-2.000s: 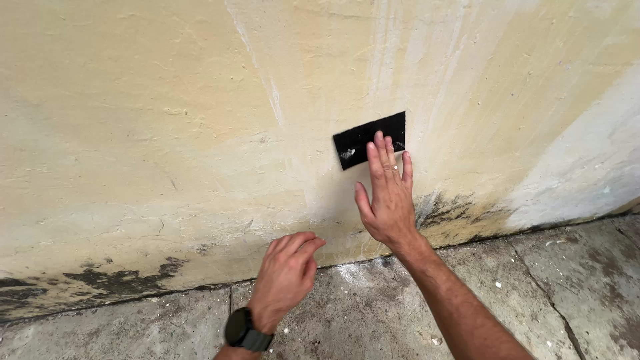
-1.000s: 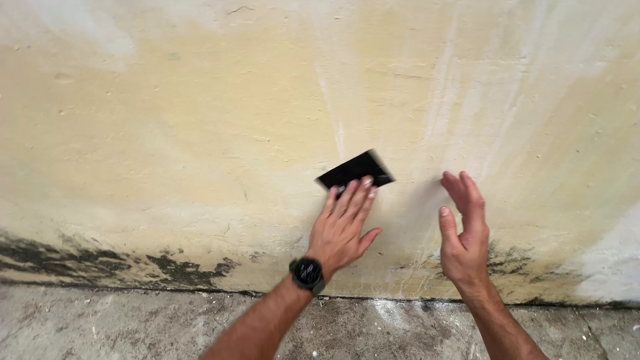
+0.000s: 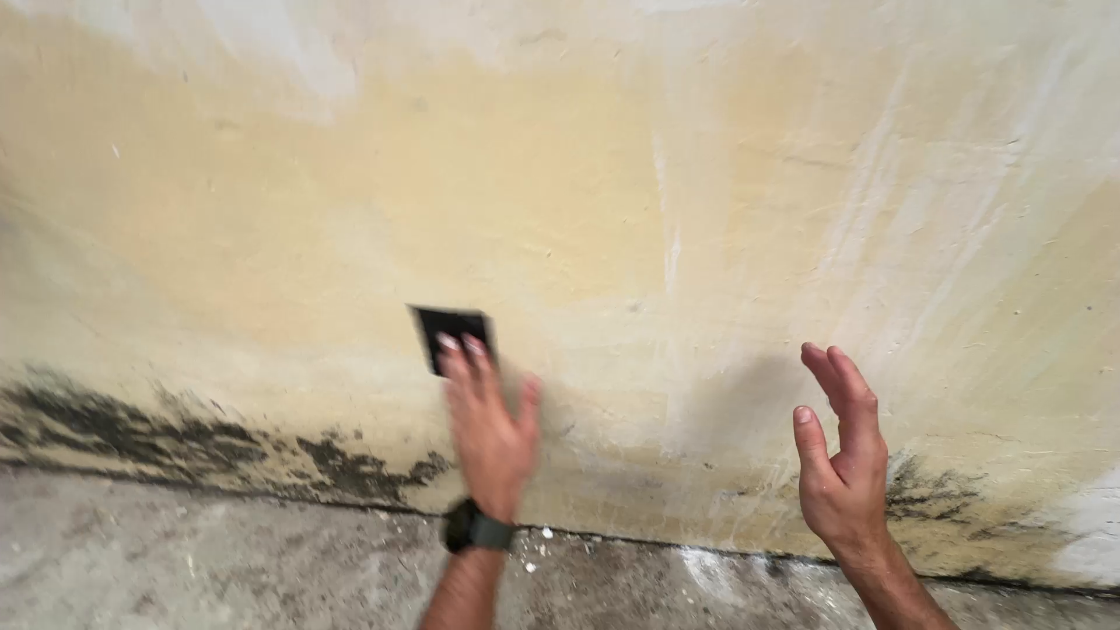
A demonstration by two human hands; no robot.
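Note:
A black sheet that looks like sandpaper (image 3: pixel 453 331) lies against the yellowish painted wall (image 3: pixel 560 210), left of the middle. My left hand (image 3: pixel 492 429), slightly blurred and with a dark watch on its wrist, presses flat on the sheet's lower part with its fingertips. The fingers point up the wall and the thumb is spread to the right. To the right, my right hand (image 3: pixel 844 455) is raised in front of the wall, fingers loosely curved and thumb apart, holding nothing. Its shadow falls on the wall to its left.
Dark mould-like stains (image 3: pixel 131 433) run along the wall's foot at the left, with a smaller patch (image 3: pixel 932 494) at the right. Below lies a rough concrete floor (image 3: pixel 262 560) with white flakes (image 3: pixel 538 551) near the wall. White streaks mark the upper right of the wall.
Two seconds ago my right hand was on the black sheet; a second ago my left hand was on it. My left hand and the sheet have since moved left along the wall.

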